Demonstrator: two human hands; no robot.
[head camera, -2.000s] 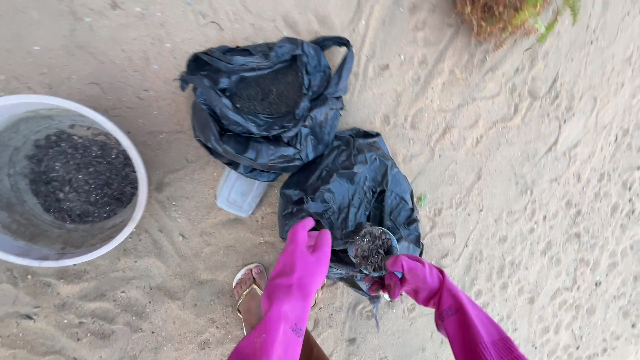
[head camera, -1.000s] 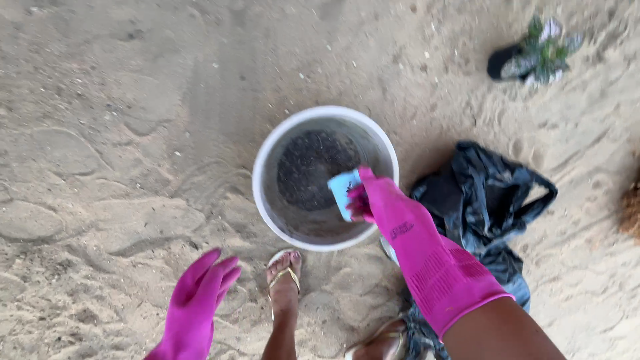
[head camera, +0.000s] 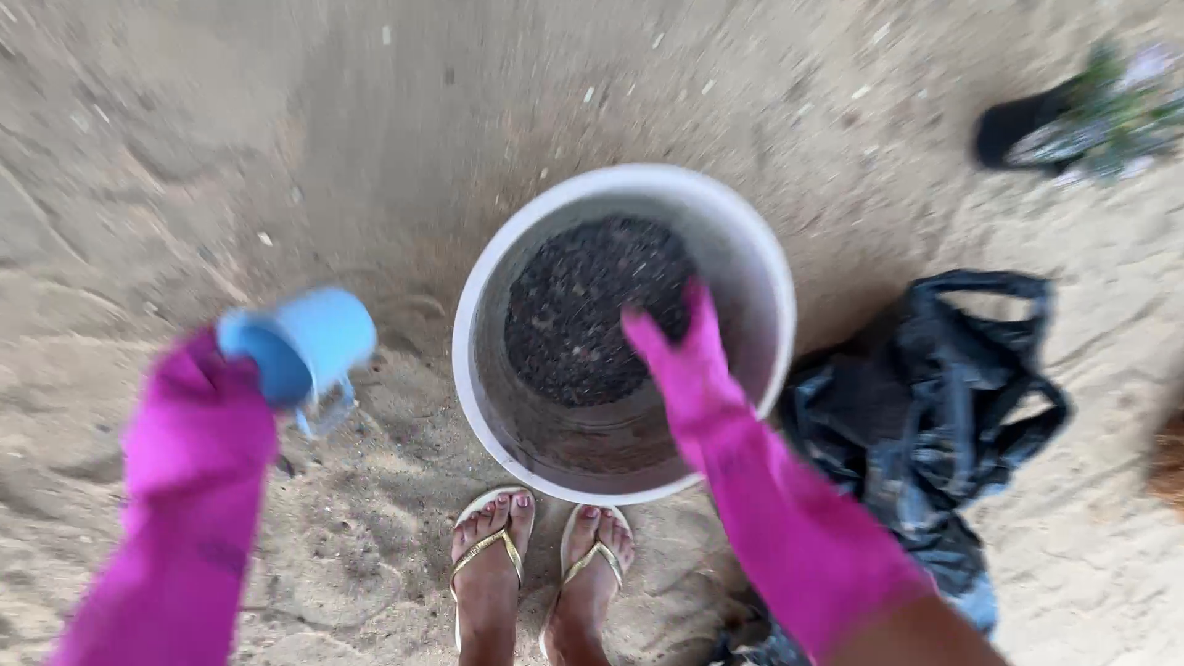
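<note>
My left hand (head camera: 199, 407), in a long pink rubber glove, grips a light blue plastic mug (head camera: 319, 338) by its rim, left of the bucket. The mug is tipped, with its handle pointing down. My right hand (head camera: 683, 347), gloved the same way, reaches over the near right rim into a round whitish plastic bucket (head camera: 777, 277). Its fingers are spread and hold nothing that I can see. Dark, loose soil-like material (head camera: 587, 314) lies in the bottom of the bucket, just beyond the right fingertips; whether they touch it I cannot tell.
Black plastic bags (head camera: 925, 398) stand on the sand right of the bucket, partly behind my right arm. A potted plant (head camera: 1101, 116) lies at the upper right. Something brown (head camera: 1167, 458) shows at the right edge. My feet in flip-flops (head camera: 495, 555) are just below the bucket.
The blue mug, held in my right hand over the bucket one second ago, is now in my left hand. My right hand has let go of it. The view has shifted from the bags to the bucket.
</note>
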